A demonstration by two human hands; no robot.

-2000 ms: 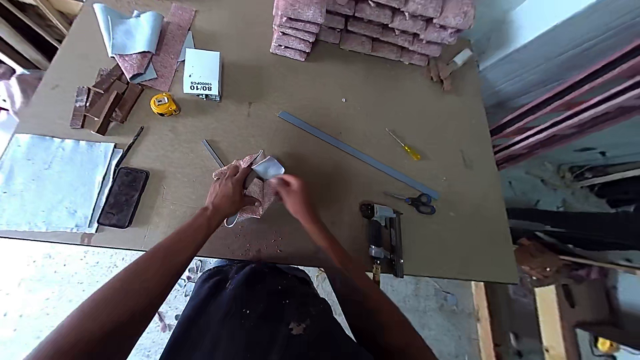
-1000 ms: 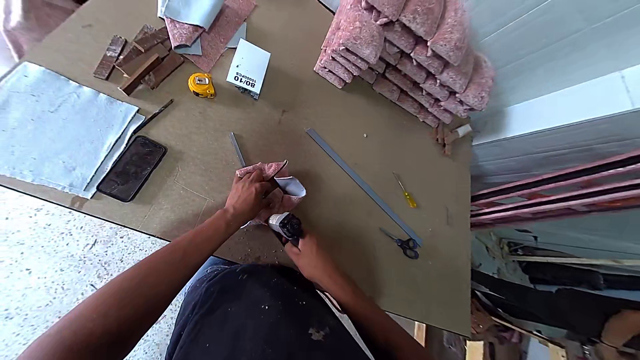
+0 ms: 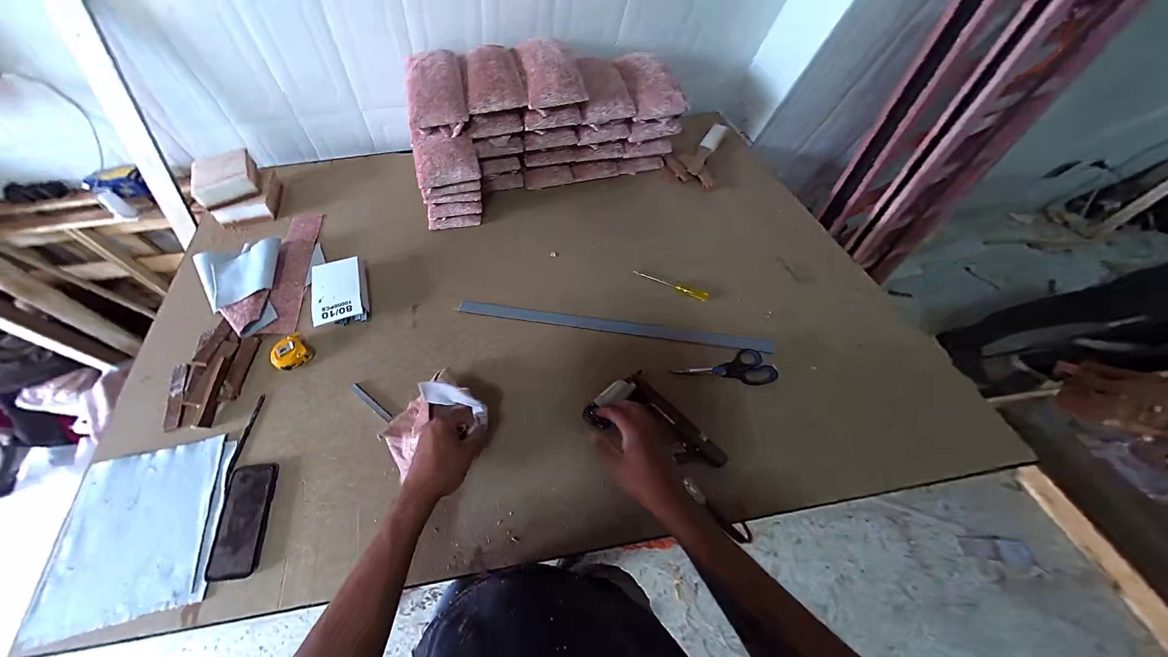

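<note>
My left hand grips a small piece wrapped in pink fleecy fabric with a pale backing, near the front of the table. To its right, my right hand rests on a pneumatic staple gun lying on the table; whether its fingers are closed round the tool is unclear. A short grey metal strip lies just left of the wrapped piece. Beyond the staple gun are scissors with dark handles, a long grey metal strip and a screwdriver with a yellow handle.
Pink fabric-covered pads are stacked at the back. At left are a yellow tape measure, a white staple box, wood strips, fabric scraps, a dark phone and pale fabric sheets. The table's front edge runs before me.
A second ago my right hand held the staple gun at the wrapped piece; now it and the tool are apart from it, to the right. The view has shifted.
</note>
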